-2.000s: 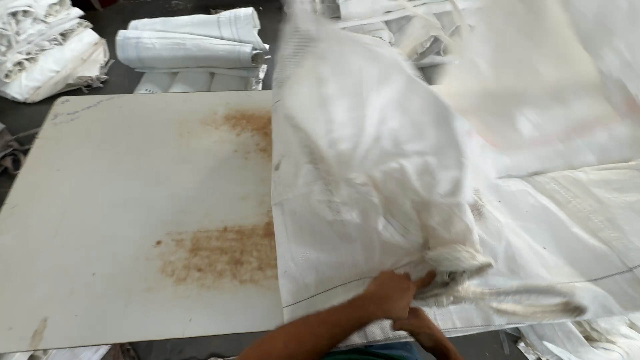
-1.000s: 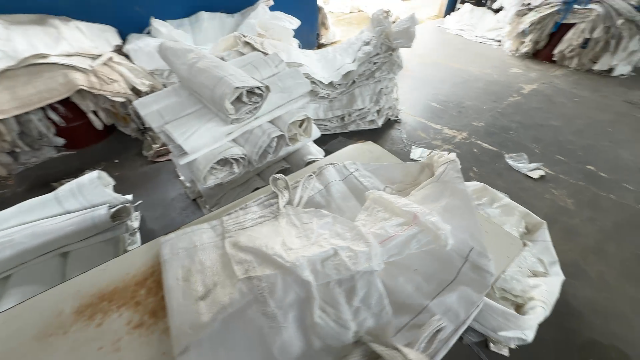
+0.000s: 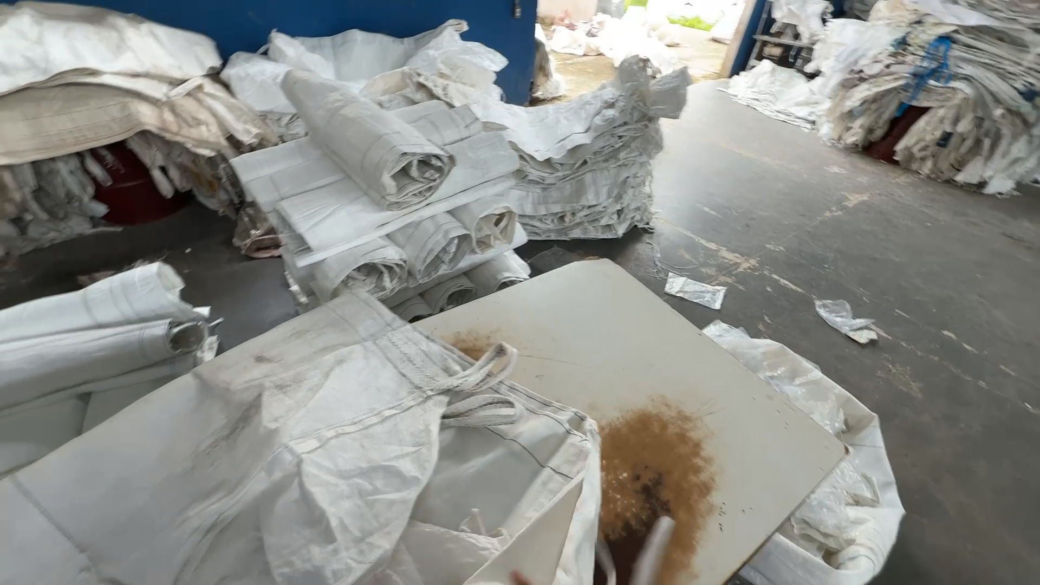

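A large white woven plastic bulk bag [image 3: 325,455] lies crumpled over the near left part of a pale board-topped table [image 3: 569,325]. Its seams are stitched, and a fabric lifting loop [image 3: 483,382] stands up near its folded edge. To the right of the bag, a brown rusty stain [image 3: 654,463] marks the tabletop. A blurred pale strip [image 3: 654,548] crosses the stain's lower part. Of my hands, only small skin-toned patches show at the bottom edge, against the bag. Which hand each belongs to, and how the fingers grip, cannot be made out.
Rolled white bags [image 3: 366,146] are stacked behind the table, more rolls [image 3: 97,333] at left. A tall folded stack [image 3: 585,171] stands beyond. An open white bag [image 3: 845,479] lies against the table's right side. Plastic scraps [image 3: 695,291] litter the concrete floor [image 3: 812,219]. Bag heaps stand at upper right.
The bag has moved left on the table, baring the right part of the tabletop and the brown stain there. My hands and forearms, plain two seconds ago, have mostly left the picture. The view has swung strongly.
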